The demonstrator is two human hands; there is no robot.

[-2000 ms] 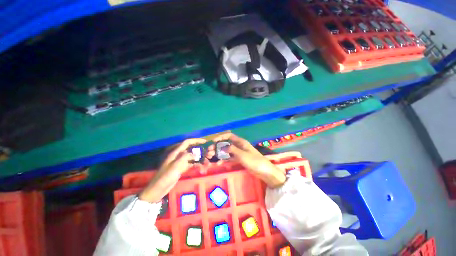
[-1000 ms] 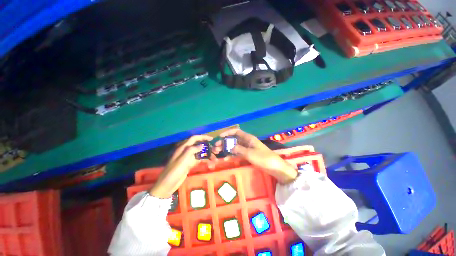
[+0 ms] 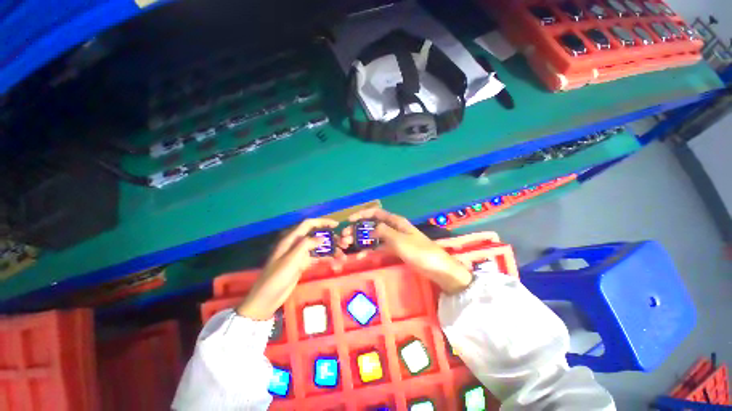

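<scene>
My left hand (image 3: 298, 255) holds a small dark watch head (image 3: 323, 242) between thumb and fingers above the tray's far edge. My right hand (image 3: 395, 238) holds another watch head (image 3: 366, 233) beside it; both screens face up with a dark purplish, whitish pattern. Below them is the orange-red compartment tray (image 3: 404, 294) with lit watch heads in its pockets, glowing white, blue, yellow and green, such as the yellow one (image 3: 370, 367). One pocket near the right hand is bare. My sleeves hide parts of the tray.
A green shelf (image 3: 265, 172) with a blue edge lies ahead, bearing a black head strap harness (image 3: 415, 127), silvery strips (image 3: 241, 148) and a tray of dark units (image 3: 618, 53). Empty trays (image 3: 46, 361) stand left; a blue stool (image 3: 648, 301) stands right.
The held screens went from whitish to a dark purplish pattern. The lit screens in the tray changed colours. Both hands stay together over the tray; the view has shifted slightly.
</scene>
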